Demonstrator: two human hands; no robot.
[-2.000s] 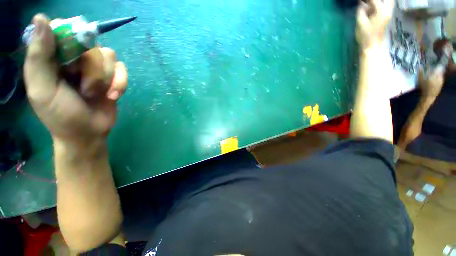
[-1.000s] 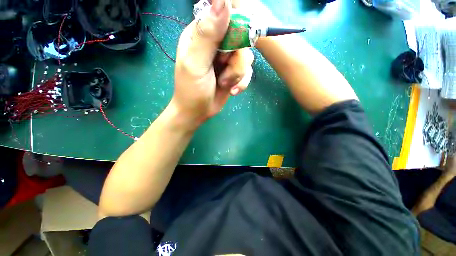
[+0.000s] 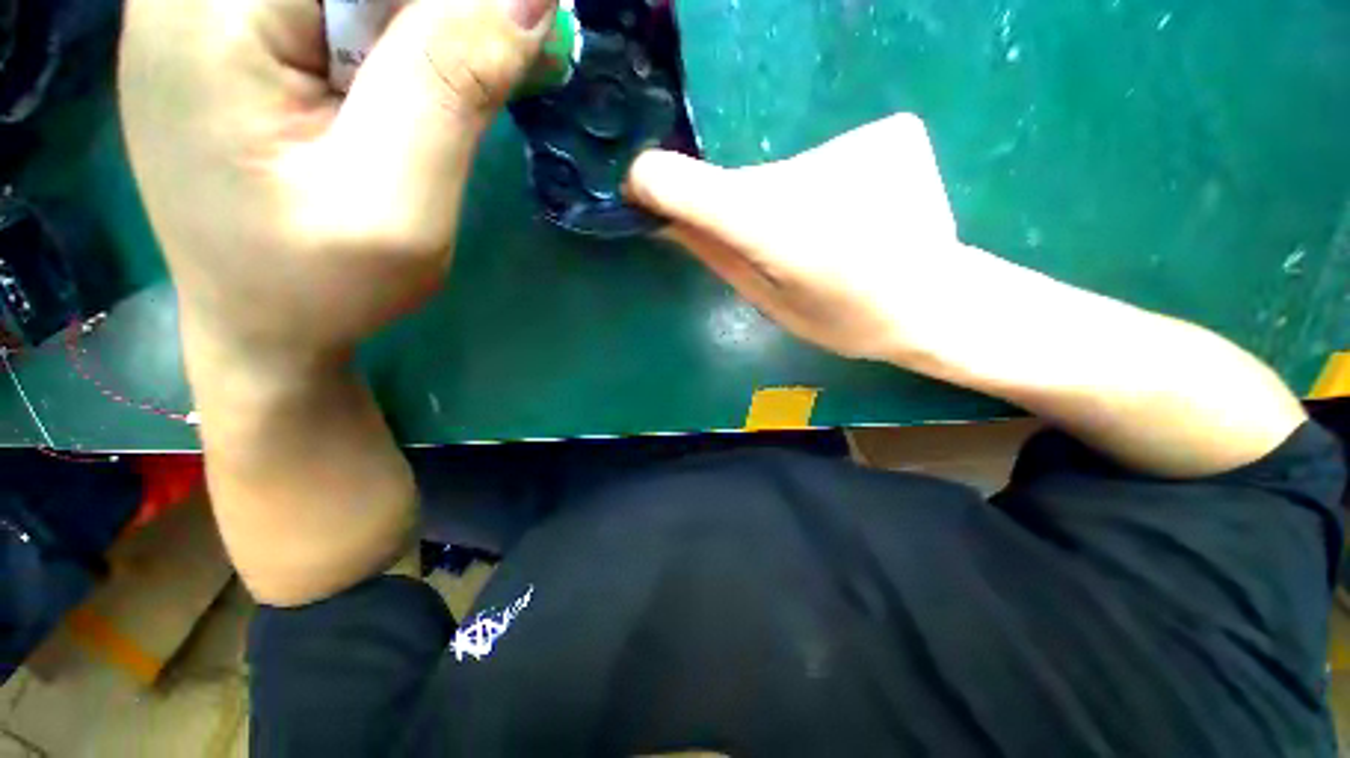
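Observation:
My left hand (image 3: 318,178), large at the upper left, is closed around a glue tube (image 3: 552,56). The tube's white side and green end show between the fingers. I cannot see its nozzle. My right hand (image 3: 829,237) holds a glossy black plastic housing (image 3: 600,126) by its near end, thumb on top, over the bench. The housing's open side with round openings faces up. The tube's green end overlaps the housing's left side in view; I cannot tell if they touch. The housing's far end is cut off by the top edge.
The green bench (image 3: 1096,133) has yellow tape (image 3: 782,407) on its near edge. A black part (image 3: 33,274) lies at the left, near a thin red wire (image 3: 111,388) with a white end. Below the bench at the left stands a brown carton (image 3: 141,607).
My left hand has moved left and nearer the camera with the tube. My right hand, hidden behind it a second ago, now shows with a black housing in it.

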